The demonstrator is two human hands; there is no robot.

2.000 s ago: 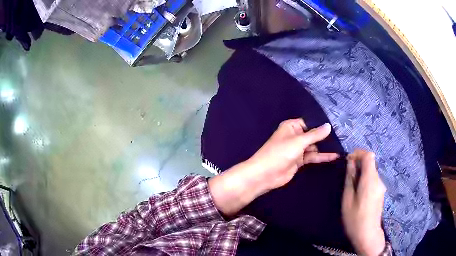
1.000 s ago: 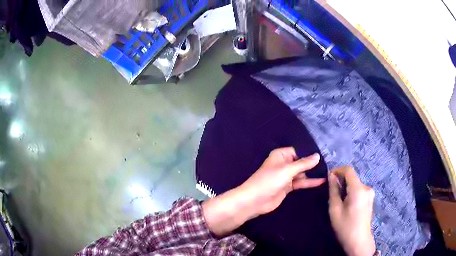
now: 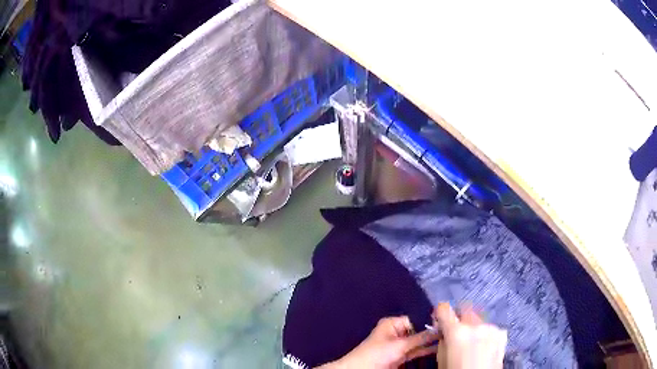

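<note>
The very dark shell fabric hangs low in the picture. The blue-grey leaf-patterned lining lies along its right side. My left hand is at the bottom edge, its fingers at the line where dark cloth meets lining. My right hand is blurred and close beside it over the lining, fingertips bent together near the left fingertips. A small pale glint shows between the hands. No needle or thread can be made out. White tooth-like stitches show at the dark cloth's lower left edge.
A pale curved worktable fills the upper right, with dark and patterned cloth at its right. A blue basket with a grey cloth cover stands at upper left, holding dark cloth. A metal post stands beside it.
The view has tilted up, so the hands and cloth sit lower and more basket and table show. My right hand has come closer to my left fingertips. The left sleeve has left the picture.
</note>
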